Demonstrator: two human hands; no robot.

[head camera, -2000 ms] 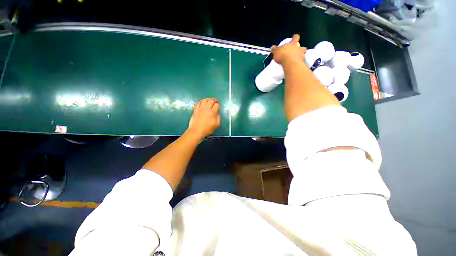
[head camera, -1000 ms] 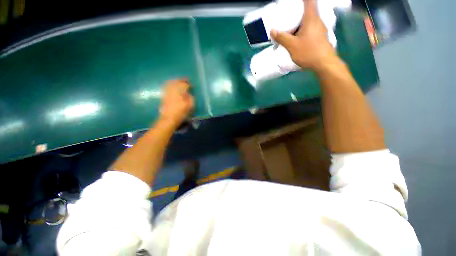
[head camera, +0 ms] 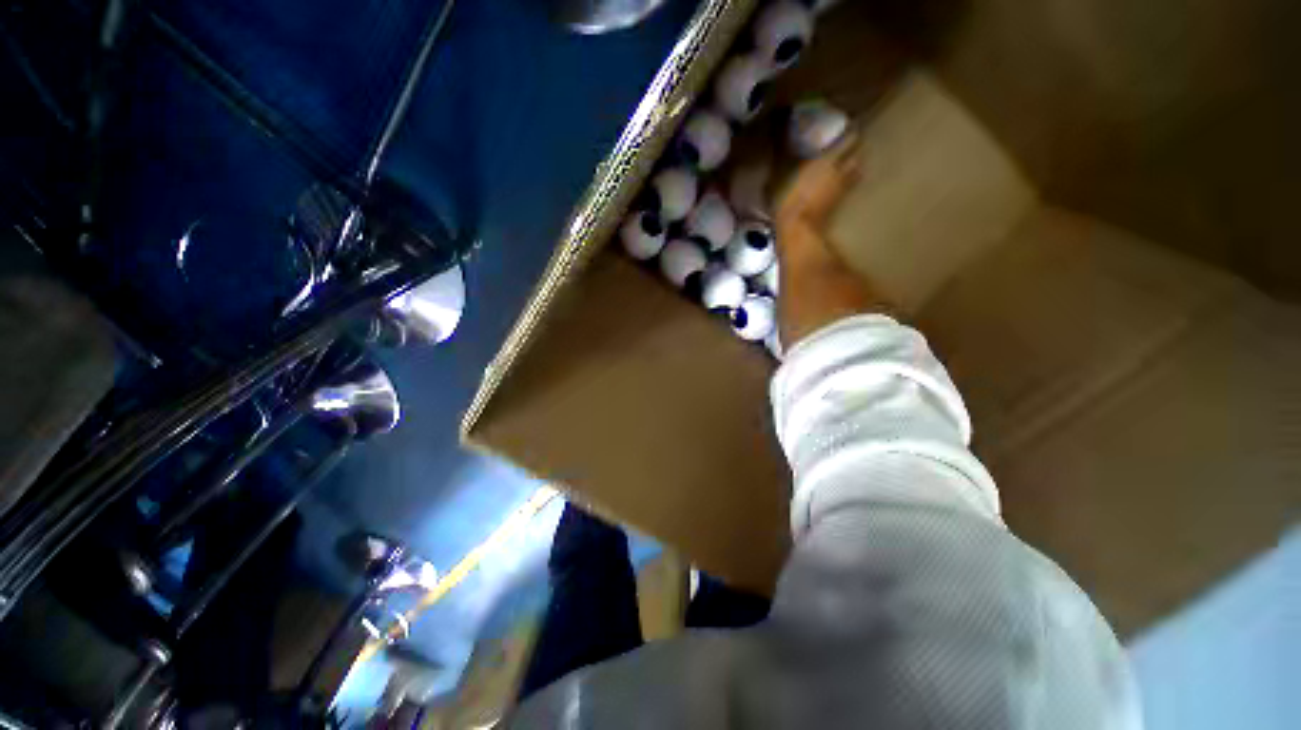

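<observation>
Several white camera units (head camera: 709,221) with dark oval faces lie close together in rows along the left inner wall of a large open brown carton (head camera: 642,399). My right hand (head camera: 816,200) reaches into the carton, to the right of the rows. Its fingers are around one camera unit (head camera: 816,129), whose ball end shows just beyond the fingertips; the hand hides the rest of it. The grip is dim and partly blurred. My left hand is not in view.
A cardboard flap or divider (head camera: 927,193) stands inside the carton, right of my hand. Metal stools (head camera: 425,305) stand on the blue floor at left, outside the carton's edge. A yellow floor line (head camera: 464,566) and dark legs (head camera: 582,585) show at the bottom.
The view has turned from the green bench down to the carton. My right hand has moved from the units on the bench into the carton. My left hand has left the picture.
</observation>
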